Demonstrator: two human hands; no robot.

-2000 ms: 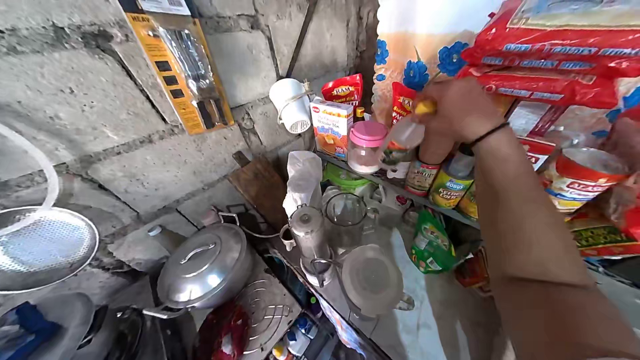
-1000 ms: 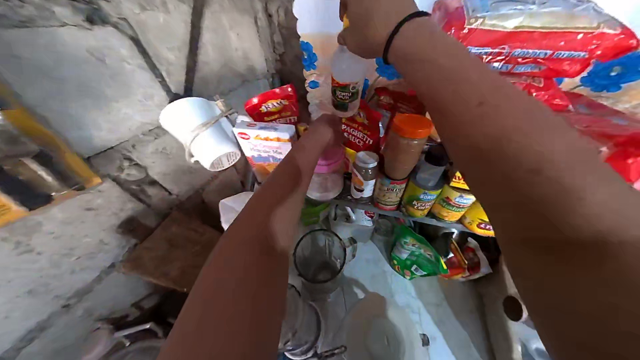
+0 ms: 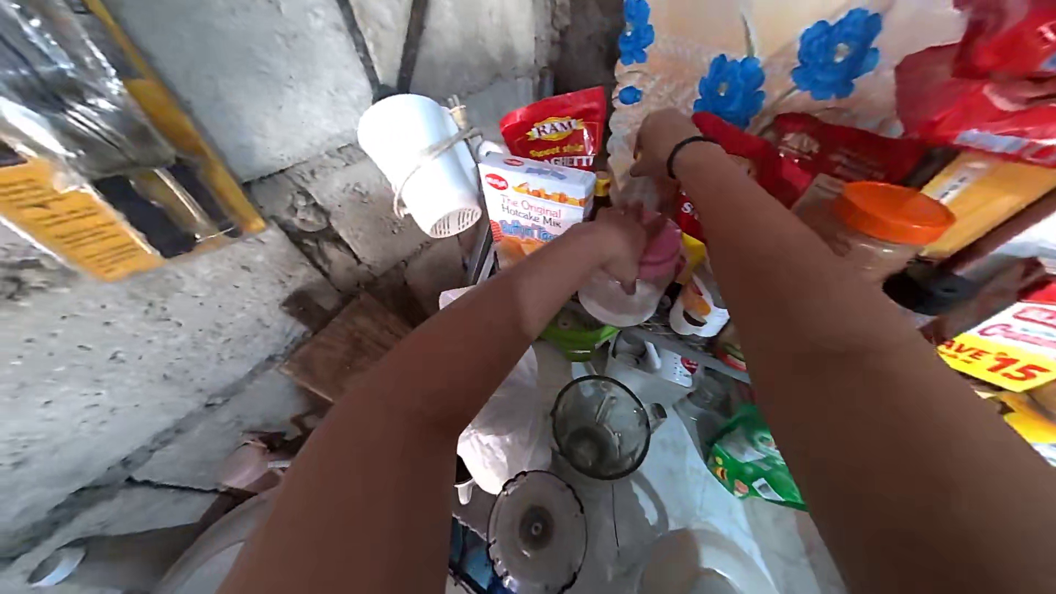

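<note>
My left hand (image 3: 623, 243) grips a clear plastic jar (image 3: 623, 301) with a pink lid (image 3: 662, 252) on the shelf, the jar leaning to one side. Beyond it, my right hand (image 3: 660, 144) reaches down behind the jar, its fingers around the top of a clear bottle (image 3: 639, 195), mostly hidden. A hotcake mix box (image 3: 535, 198) stands left of the jar, with a red spaghetti sauce pouch (image 3: 561, 128) behind it. A small white-labelled jar (image 3: 700, 305) is just right of the pink-lidded jar.
A white perforated cup (image 3: 421, 165) hangs on the block wall. Below the shelf are a glass mug (image 3: 601, 429), a fluted glass dish (image 3: 536, 532), a white plastic bag (image 3: 503, 421) and a green pouch (image 3: 755, 462). An orange-lidded jar (image 3: 891, 219) stands right, near red packs (image 3: 973, 107).
My right hand has lowered the bottle from above the shelf to behind the pink-lidded jar. My left hand, out of view two seconds ago, is now on that jar, which tilts.
</note>
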